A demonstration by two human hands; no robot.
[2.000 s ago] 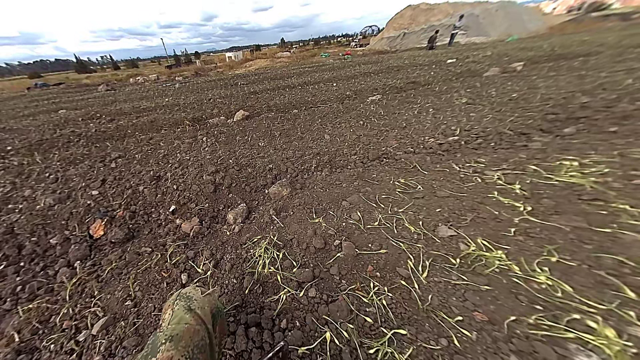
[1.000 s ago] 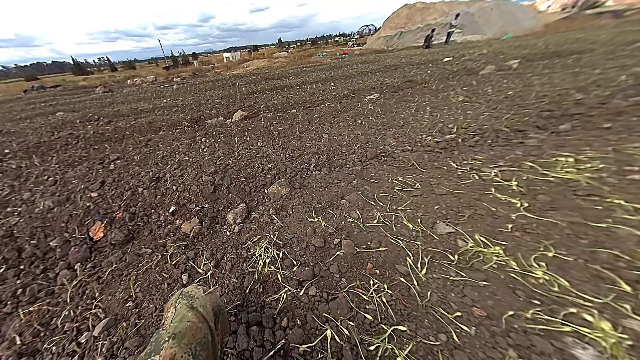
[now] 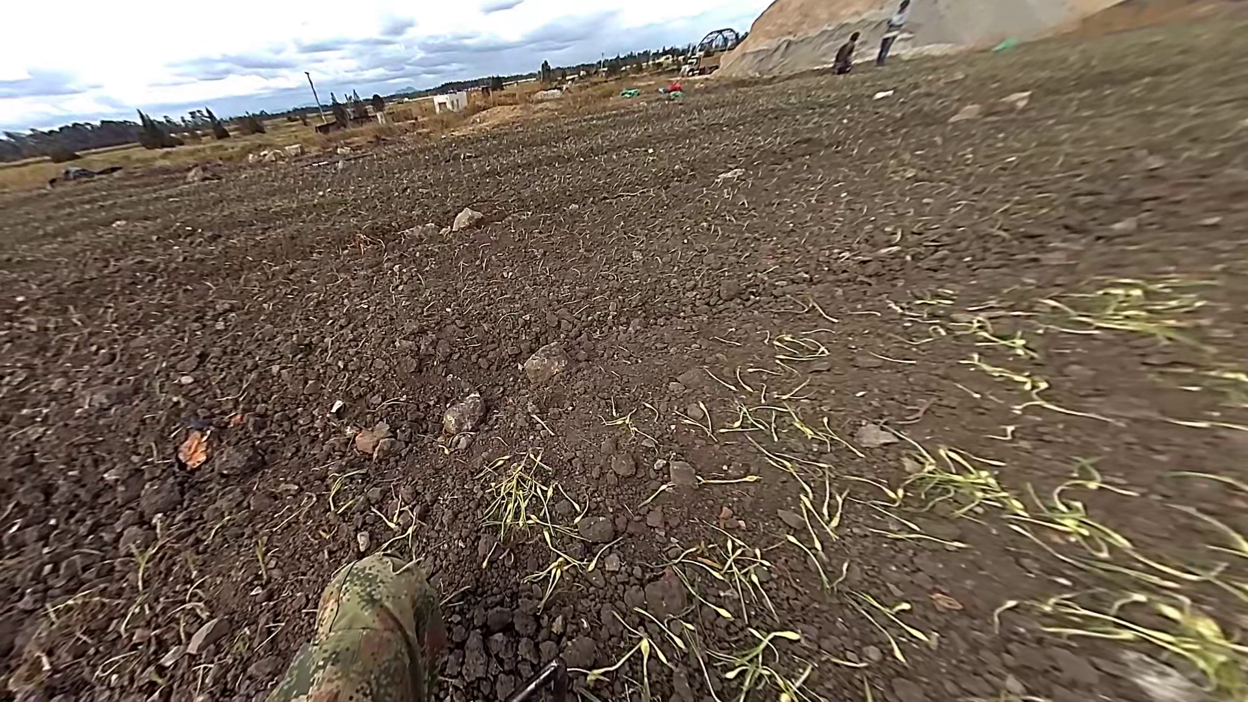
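Neither my left hand nor my right hand shows in the view. My knee in camouflage cloth [image 3: 375, 634] juts up from the bottom edge, left of centre. Just right of it the tip of a thin dark object [image 3: 542, 681] pokes in at the bottom; what it belongs to is hidden. Pale green limp sprouts lie on the dark soil, one tuft [image 3: 522, 502] in front of the knee and larger clumps [image 3: 975, 487] to the right.
Cloddy soil [image 3: 292, 331] stretches ahead, with stones [image 3: 544, 363] and an orange-brown scrap [image 3: 193, 449] at the left. Far off, two people [image 3: 889, 34] are near a large earth mound [image 3: 809, 34]. A small white structure [image 3: 450, 101], trees and a pole stand along the horizon.
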